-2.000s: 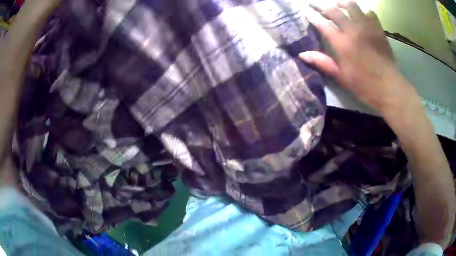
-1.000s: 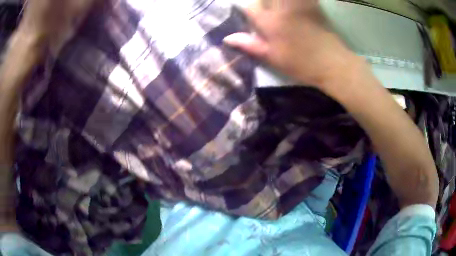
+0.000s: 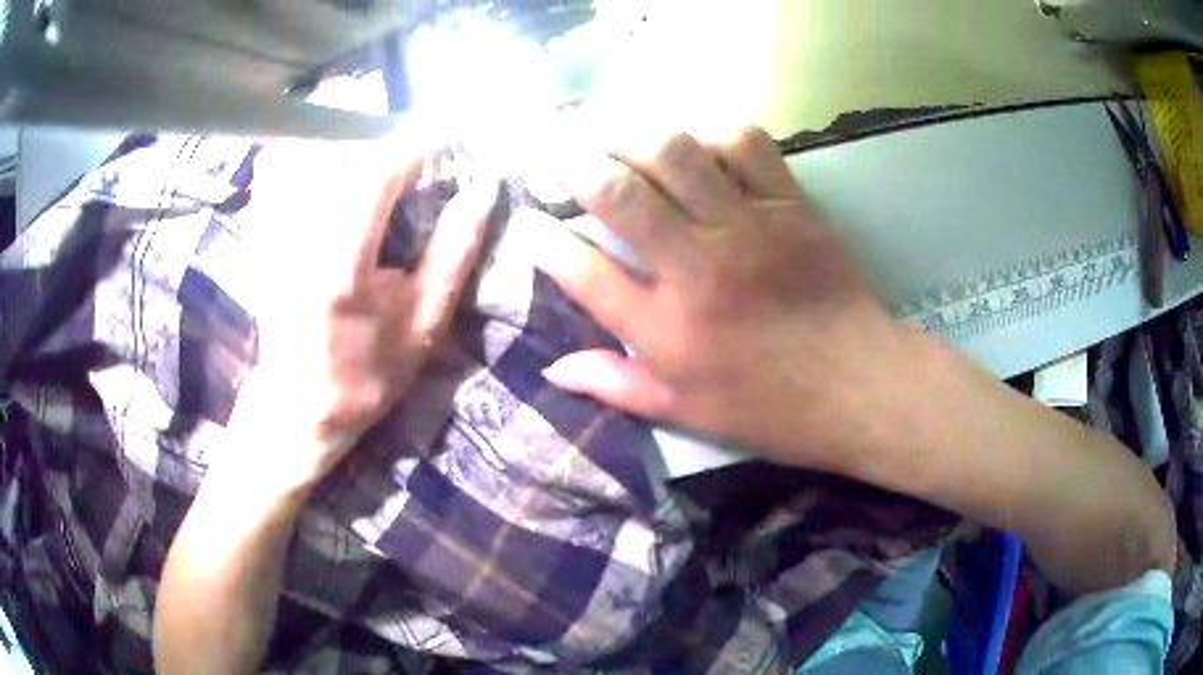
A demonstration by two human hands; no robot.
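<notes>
Plaid fabric [image 3: 488, 528] in dark purple-brown and white checks with thin tan lines spreads from the machine over the table's front and my lap. My left hand [image 3: 383, 317] lies on it with fingers and thumb apart, partly washed out by glare. My right hand [image 3: 739, 290] rests on its right edge, fingers bent forward and thumb apart. The fingertips point towards the bright lamp glare under the sewing machine [image 3: 172, 66]. Glare hides the needle area and the fabric there.
The white table [image 3: 976, 198] bears a measuring scale [image 3: 1016, 293] right of my right hand. Dark snips [image 3: 1148, 172] lie at the far right beside a yellow item [image 3: 1174, 125]. More plaid cloth hangs at the right. A blue bin edge [image 3: 983, 593] is below right.
The fabric, earlier lifted and bunched before me, now lies flatter up to the machine. My left hand has come in from the upper left. My right hand is lower, and the machine has come into view.
</notes>
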